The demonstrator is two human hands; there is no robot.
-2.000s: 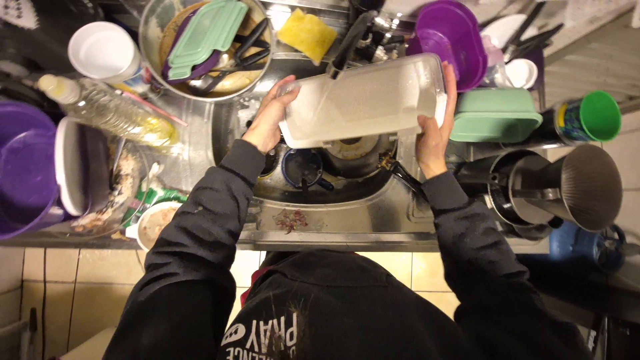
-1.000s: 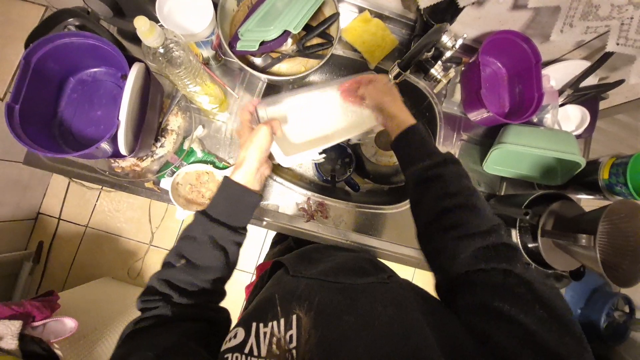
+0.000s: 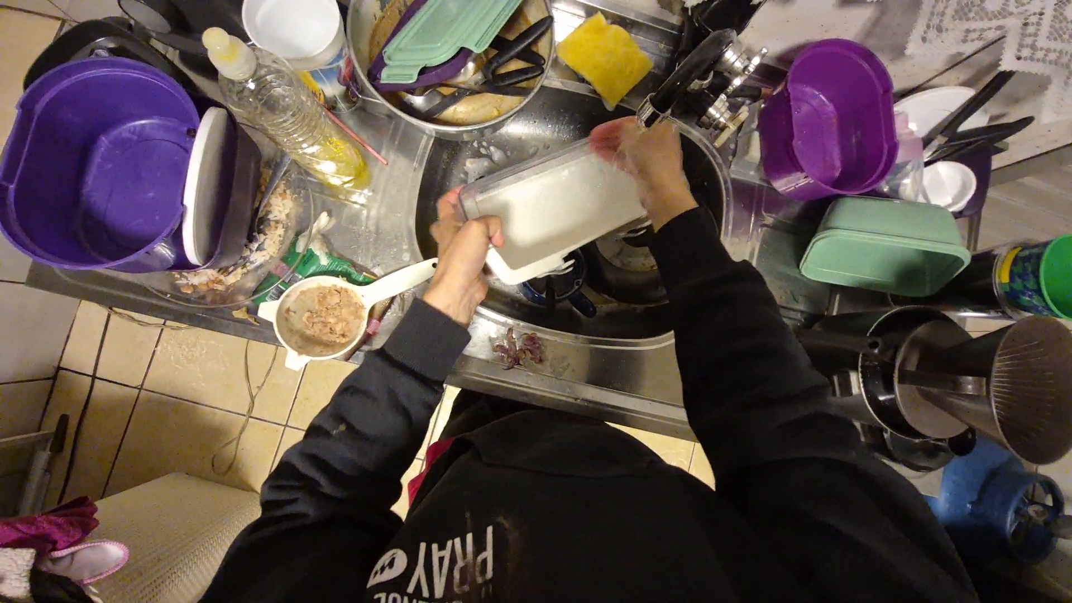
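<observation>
Over the steel sink (image 3: 712, 159) I hold a white rectangular plastic container (image 3: 561, 205), tilted, with liquid or foam running off its lower corner. My left hand (image 3: 462, 255) grips its left end, thumb on the near side. My right hand (image 3: 645, 159) is at its upper right end, blurred, right under the black faucet spout (image 3: 687, 75); its fingers lie against the container. Below the container, a dark blue mug (image 3: 557, 289) and a metal pan or lid stand in the basin, partly hidden. A yellow sponge cloth (image 3: 605, 59) lies behind the sink.
Left are a purple tub (image 3: 109, 167), a dish soap bottle (image 3: 285, 117), a strainer with food scraps (image 3: 322, 318) and a steel pot (image 3: 452, 130) of utensils. On the right stand a magenta tub (image 3: 829, 117), a green container (image 3: 888, 243) and dark metal pots (image 3: 913, 377).
The container has gone from a nearly level hold at both ends to a tilted one, and my right hand has moved onto its top end under the spout. The view has shifted left.
</observation>
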